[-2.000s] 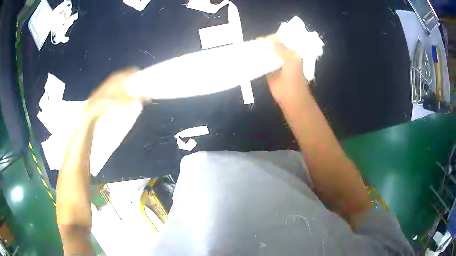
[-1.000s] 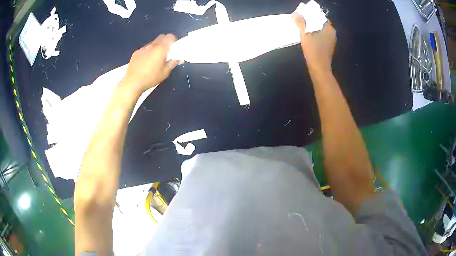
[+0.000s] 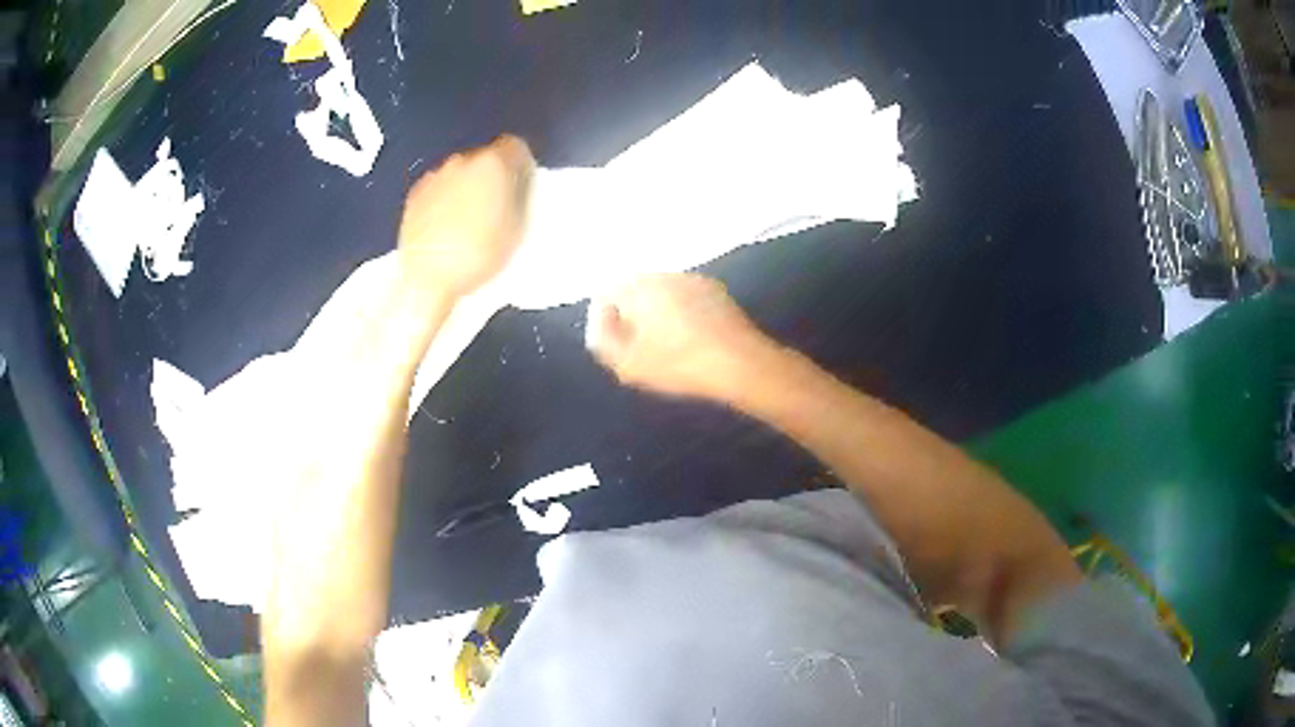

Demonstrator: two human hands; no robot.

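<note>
A bright white bundle of cut fabric (image 3: pixel 753 171) lies across the black table (image 3: pixel 994 256), with a frayed end at the right. More white fabric spreads to the lower left under my left forearm. My left hand (image 3: pixel 469 213) is slightly blurred, curled on the middle of the cloth; whether it grips cannot be told. My right hand (image 3: pixel 668 338) is at the cloth's near edge with fingers curled; whether it pinches something cannot be told.
The iron (image 3: pixel 1176 192) lies on a pale sheet at the right table end. A white tape scrap (image 3: pixel 554 497) lies near the front edge. White strips (image 3: pixel 338 125), small white pieces (image 3: pixel 111 220) and a yellow-orange template (image 3: pixel 324 31) lie at the far left. Yellow tubing (image 3: pixel 483 653) shows below the table.
My right hand has left the cloth's right end and moved left and nearer to me. The cloth now lies spread wider. The white strip that lay under the cloth no longer shows there.
</note>
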